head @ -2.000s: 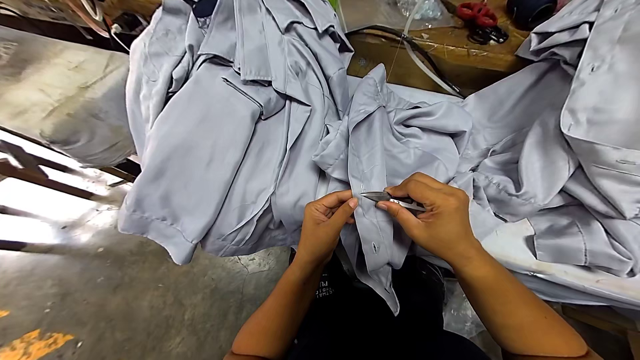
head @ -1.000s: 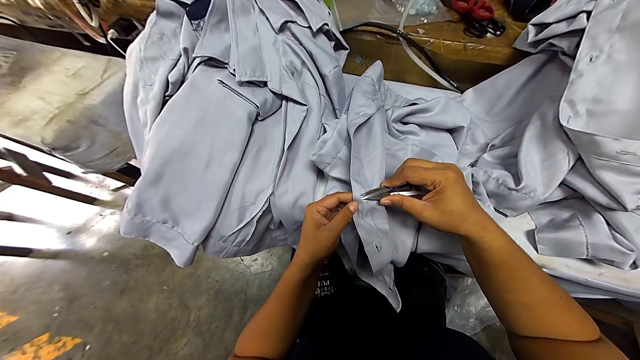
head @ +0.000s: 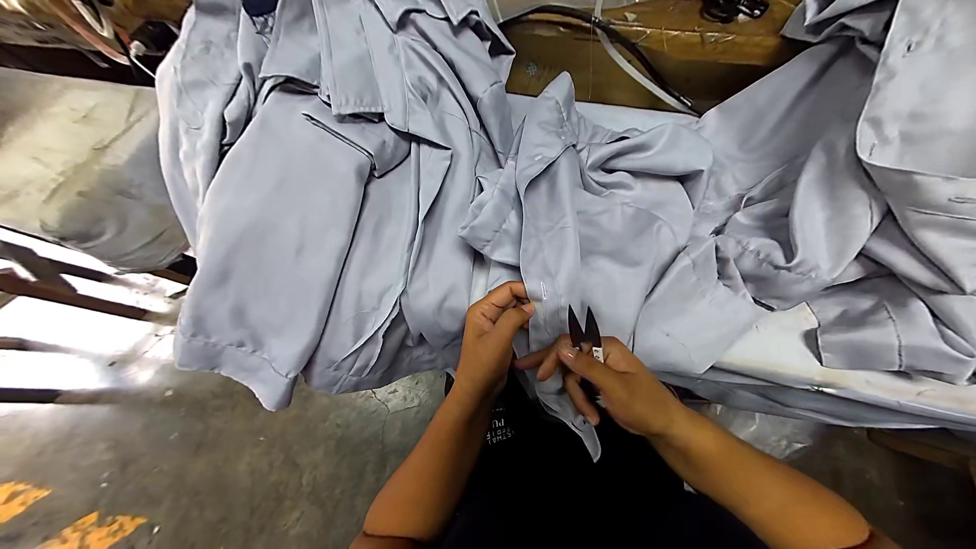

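A light grey shirt lies in folds on the worktable, its front placket with buttonholes running down toward me. My left hand pinches the placket's left edge between thumb and fingers, just beside a white-edged buttonhole. In my right hand are small thread snips, their two dark blades apart and pointing away from me. The fingers of that hand also touch the lower placket, whose pointed end hangs over the table edge. The palm hides the snips' lower part.
More grey shirts lie heaped at left and right. Behind are a wooden ledge, a black cable and dark scissor handles. A cloth-covered surface stands at far left above the concrete floor.
The snips have come away from the placket near my left fingertips and now point upward with blades apart. My right hand has turned and moved lower. My left hand still holds the placket.
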